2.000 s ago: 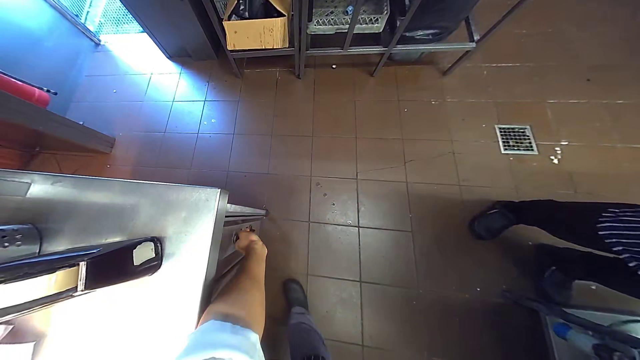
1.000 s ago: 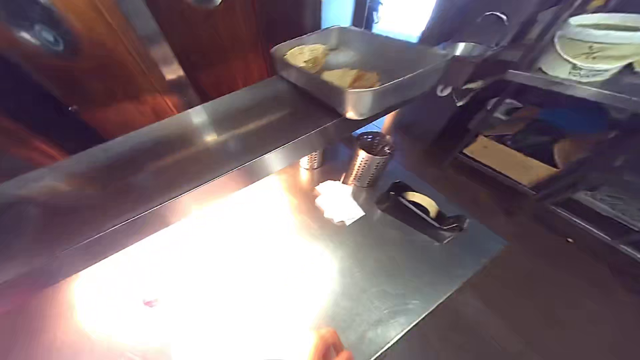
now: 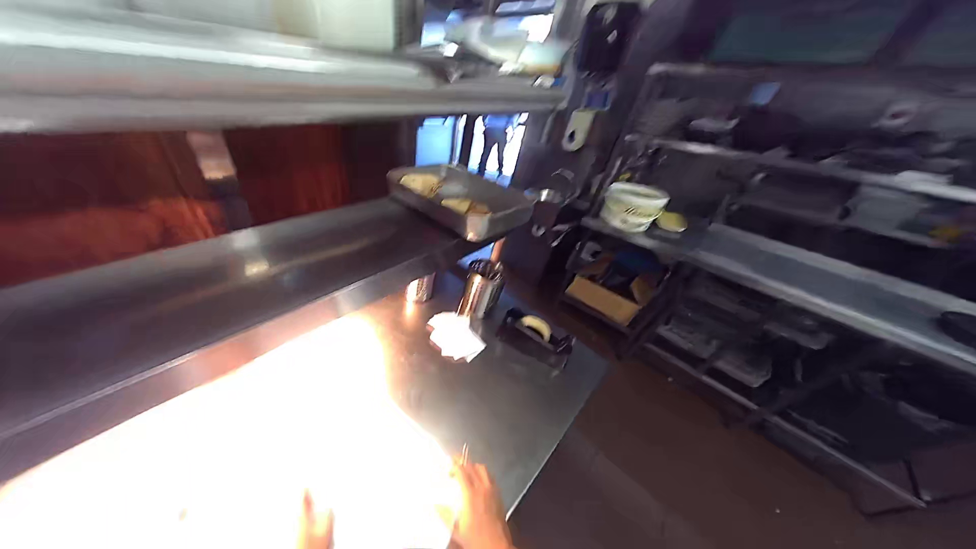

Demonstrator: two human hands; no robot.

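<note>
Both of my hands are low in the head view, over a stainless steel counter [image 3: 526, 412] washed out by bright light. My left hand [image 3: 315, 522] shows only in part at the bottom edge. To its right, my right hand [image 3: 479, 507] is near the counter's front edge; a thin object sticks up by its fingers. Glare and blur hide what either hand touches. Farther along the counter are a pile of white papers [image 3: 456, 336], a perforated metal utensil holder [image 3: 481, 290] and a black tape dispenser [image 3: 536, 335].
A metal shelf [image 3: 229, 267] runs above the counter and bears a steel pan [image 3: 496, 202] with yellowish pieces in it. Another shelf [image 3: 229, 88] crosses higher up. At right stands a rack with a white bucket [image 3: 634, 206] and a cardboard box [image 3: 602, 300]. A person [image 3: 496, 141] stands in the far doorway.
The view has swung up from the floor to the counter and shelves. One hand was at the counter's side two seconds ago; now two hands show over the counter top.
</note>
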